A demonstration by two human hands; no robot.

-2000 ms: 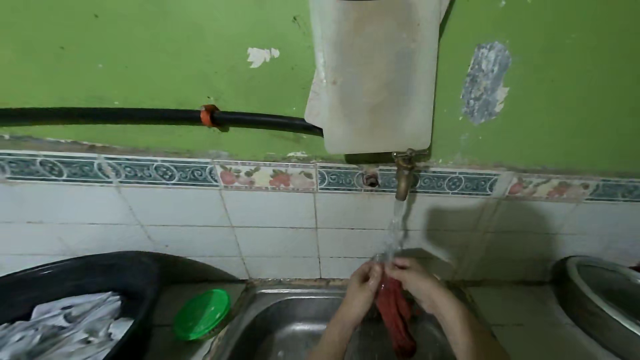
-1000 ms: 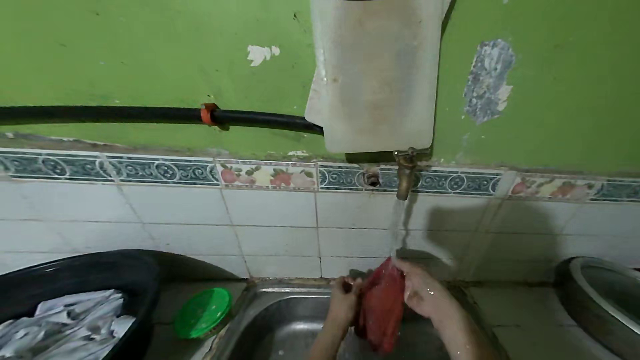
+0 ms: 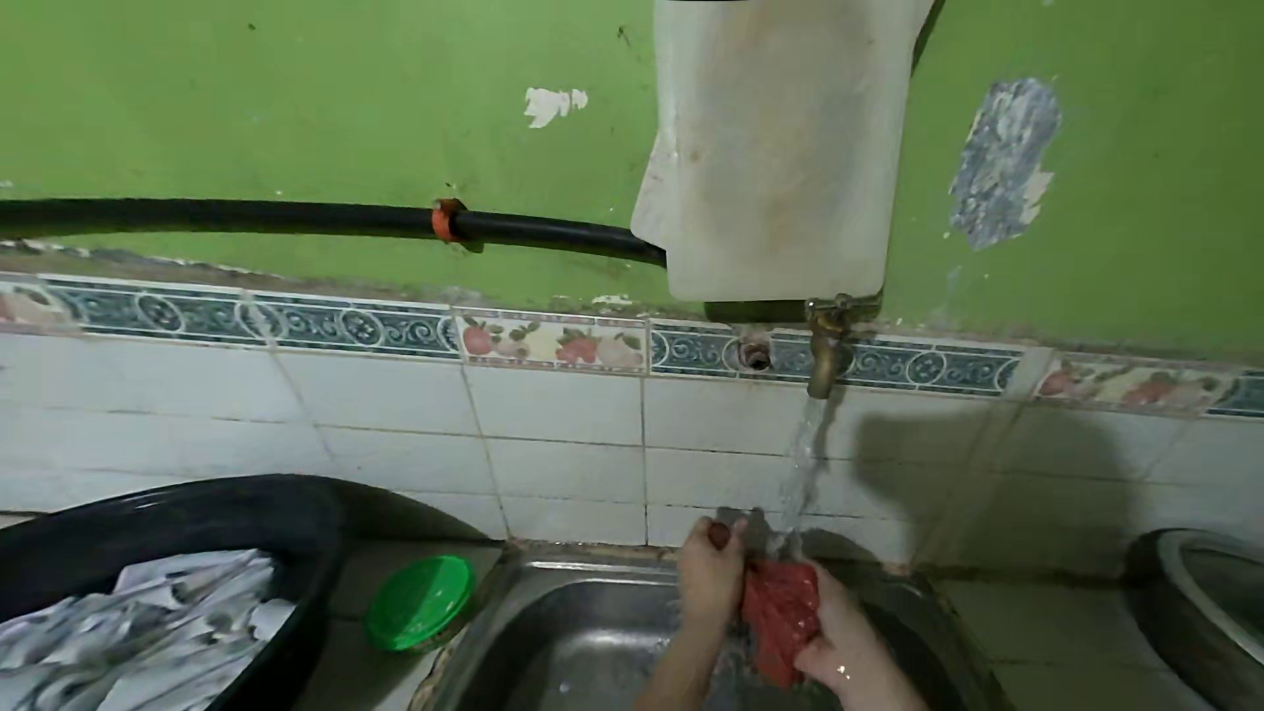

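A wet red cloth [image 3: 780, 617] hangs between my hands over a stainless steel sink [image 3: 563, 568]. My left hand [image 3: 713, 573] is closed on its left edge, fingers curled at the top. On the cloth's right side, my right hand [image 3: 839, 632] grips it, with the thumb near the lower part. Water [image 3: 805, 454] runs from a brass tap [image 3: 828, 355] on the wall and lands at the top of the cloth. Part of the right hand's fingers is hidden behind the cloth.
At left, a black basin [image 3: 316, 553] holds crumpled pale cloths [image 3: 158, 632]. A container with a green lid [image 3: 423, 600] stands between basin and sink. A round metal-rimmed vessel [image 3: 1185, 592] is at far right. Above the tap hangs a whitish board [image 3: 780, 148]; a black pipe [image 3: 326, 217] crosses the wall.
The red cloth hung long and narrow below both hands, then was spread wider between them; now it is bunched shorter under the water. My left hand is slightly higher than one second ago.
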